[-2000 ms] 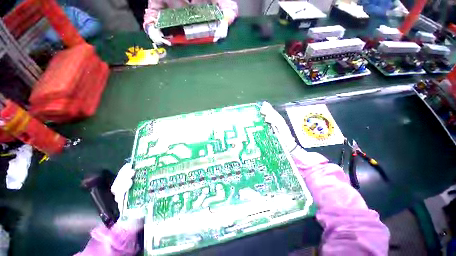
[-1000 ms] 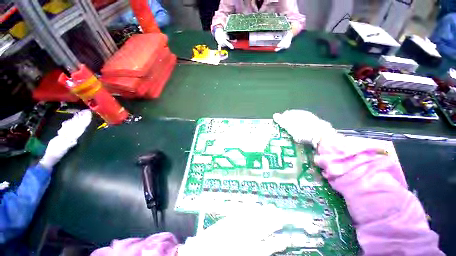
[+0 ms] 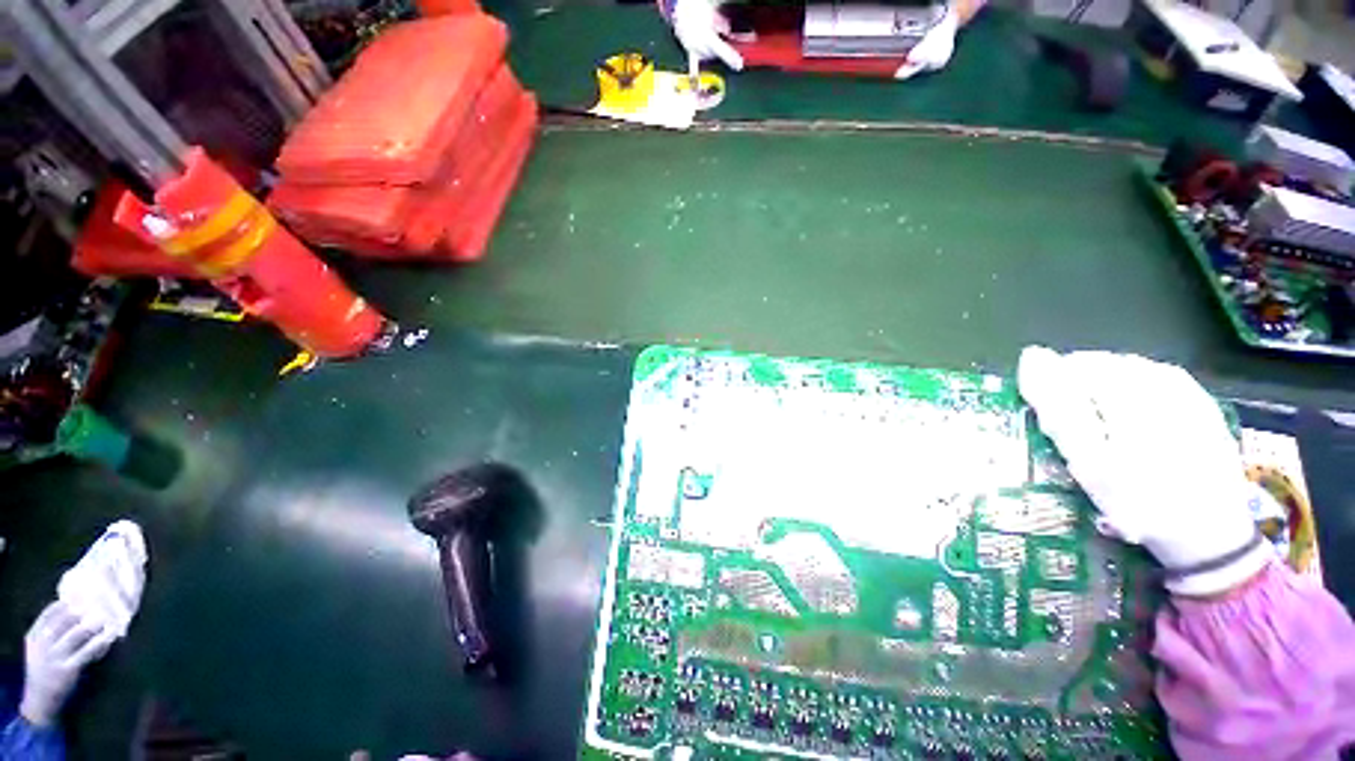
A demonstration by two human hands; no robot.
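Observation:
The large green power board (image 3: 877, 595) lies solder side up in front of me, its lower edge cut off by the picture. Glare whitens its upper part. My right hand (image 3: 1144, 461), in a white glove with a pink sleeve, holds the board at its upper right corner, the fingers over the top edge; its underside is hidden. My left hand is out of the picture; only a scrap of pink sleeve shows at the bottom edge.
A black barcode scanner (image 3: 467, 565) lies left of the board. Red blocks (image 3: 401, 149) and a red-orange tube (image 3: 260, 260) stand upper left. Another person's gloved hand (image 3: 67, 647) holds a white cloth (image 3: 107, 572). Another board (image 3: 1263, 253) is upper right; gloved hands hold red blocks opposite.
My left hand was over the board's lower part and has left the picture. The view has shifted, and my right hand and the board show further right. The other person's hand at left has moved down.

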